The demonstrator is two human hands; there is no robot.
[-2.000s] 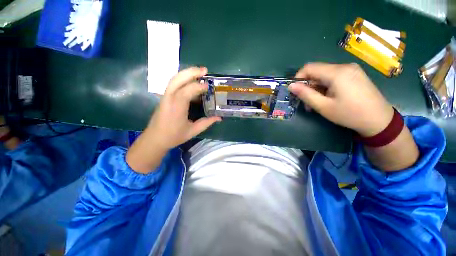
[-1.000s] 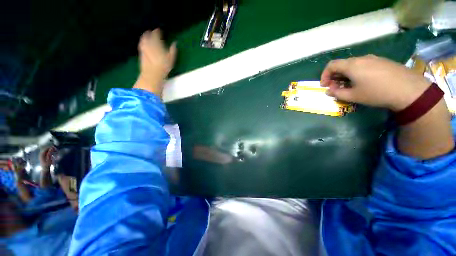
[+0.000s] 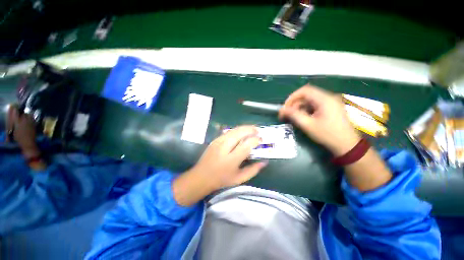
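A phone mid-frame assembly (image 3: 280, 143), silver-white and blurred, lies flat on the green mat in front of me. My left hand (image 3: 226, 156) is on its left end, with fingers over the top edge and thumb at the lower edge, covering that end. My right hand (image 3: 316, 116) is above and right of the phone, pinching a thin white strip (image 3: 262, 105) with a reddish far tip. I cannot tell whether the strip is a flex cable or a tool. A pile of orange-yellow and white flex cables (image 3: 367, 116) lies right of my right hand.
A white rectangular sheet (image 3: 197, 118) lies left of the phone. A blue box (image 3: 118, 81) holds white strips (image 3: 143, 89). Bagged cables (image 3: 438, 133) are far right. Beyond the white edge (image 3: 295, 62), a conveyor carries a phone (image 3: 291, 19). Another person's hand (image 3: 23, 129) is at far left.
My left hand has come back from over the conveyor onto a phone now on the mat. My right hand has moved left from the cable pile with the strip. The view has shifted.
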